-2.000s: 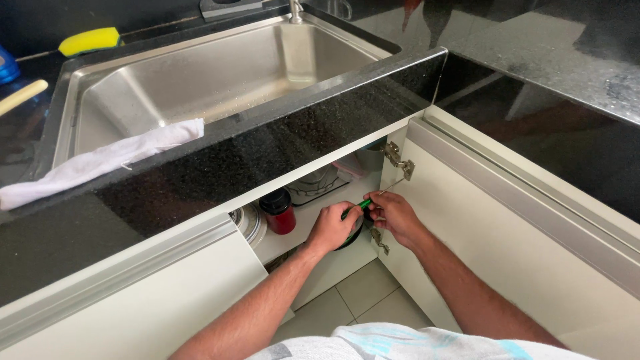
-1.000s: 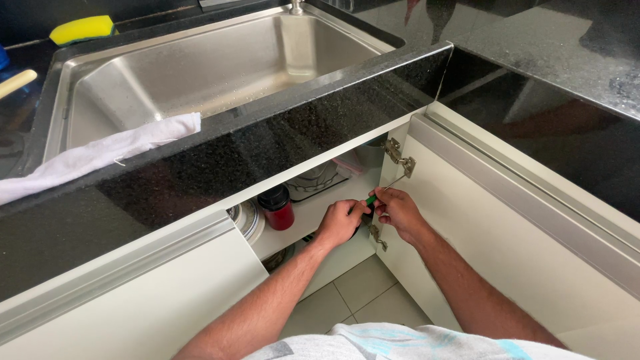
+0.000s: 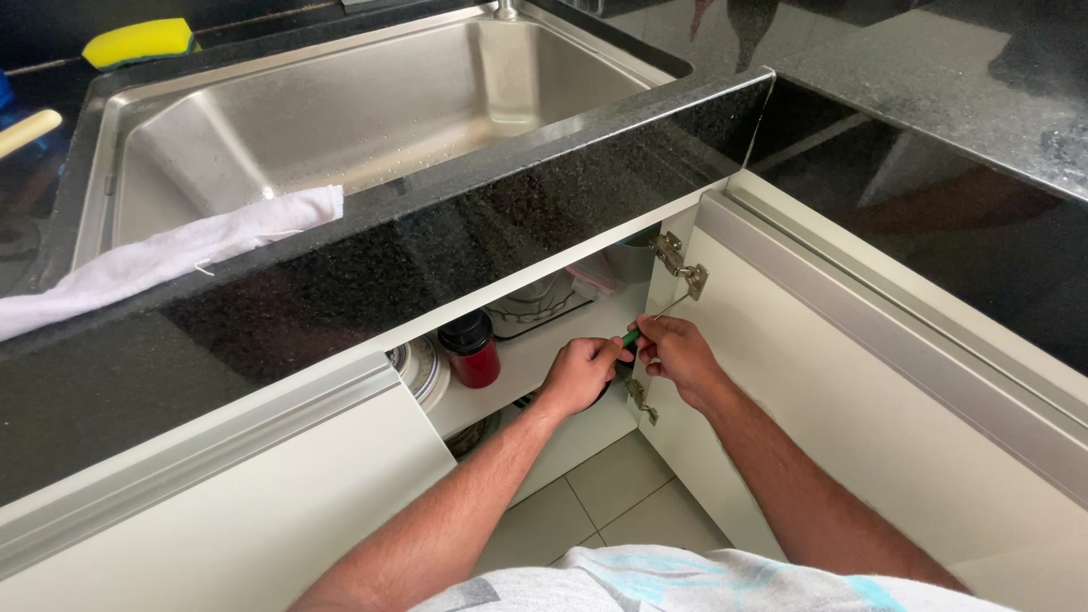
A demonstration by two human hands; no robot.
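Both my hands are on a screwdriver with a green handle (image 3: 630, 338), in front of the open sink cabinet. My left hand (image 3: 585, 371) grips the handle's rear end. My right hand (image 3: 677, 355) holds it near the front, where the thin metal shaft (image 3: 671, 306) leaves the fingers. The shaft slants up and right to the upper metal hinge (image 3: 682, 265), at its plate on the white cabinet door (image 3: 816, 374). Whether the tip sits in a screw is too small to tell. Below my right hand is the lower hinge (image 3: 641, 401), partly hidden.
Inside the cabinet, a red jar with a black lid (image 3: 473, 350) stands beside stacked plates (image 3: 420, 371). Above are the black stone counter edge (image 3: 476, 255) and the steel sink (image 3: 340, 110), with a white cloth (image 3: 204, 242) over its front rim. A yellow sponge (image 3: 140, 44) lies behind.
My left hand was slightly apart from the right two seconds ago, with more green handle showing; it is now closer to it. The shaft stays at the upper hinge.
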